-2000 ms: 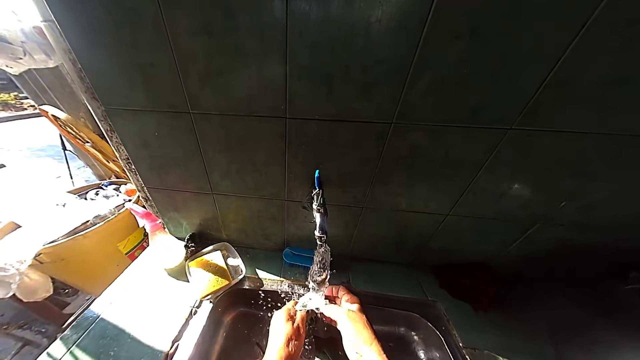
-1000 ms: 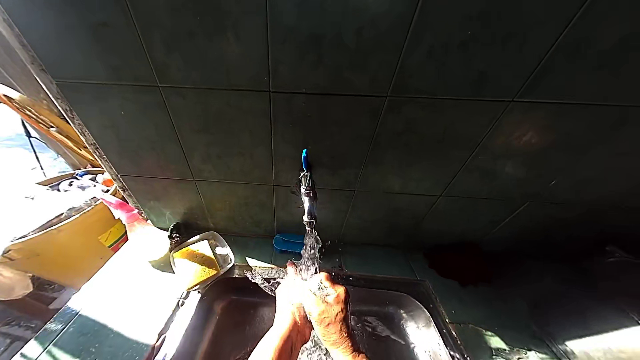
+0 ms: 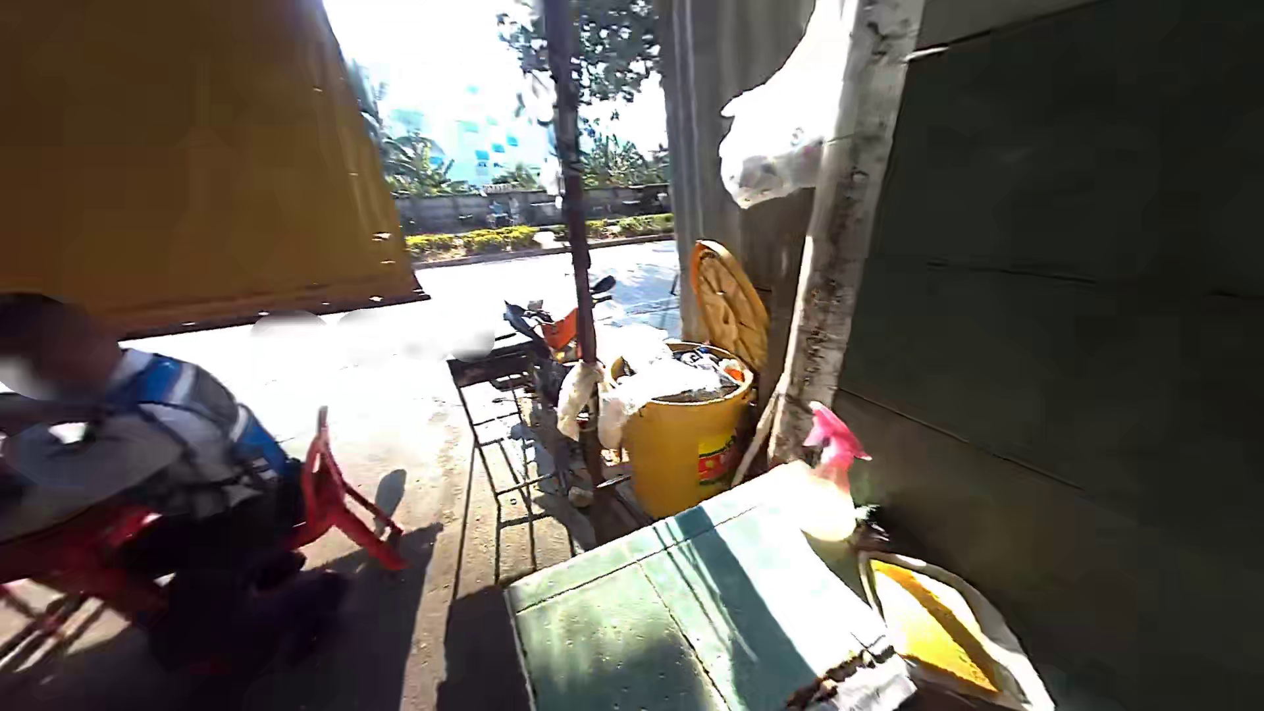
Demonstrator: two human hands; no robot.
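Neither my left hand nor my right hand shows in the head view now, so what they hold or touch is hidden. A green tiled counter (image 3: 632,612) fills the lower middle. On its far right corner stands a spray bottle with a pink trigger head (image 3: 835,444). Nearer, at the lower right, a clear plastic container holds a yellow sponge (image 3: 928,622). The faucet and sink are out of view.
A yellow barrel (image 3: 681,444) full of plastic waste stands beyond the counter, beside a post. At left a person (image 3: 188,444) sits on a red plastic chair. A metal rack (image 3: 504,444) and motorcycle stand near the road.
The view has swung far left, away from the sink and faucet. Both hands, earlier together under the running water, have left the view.
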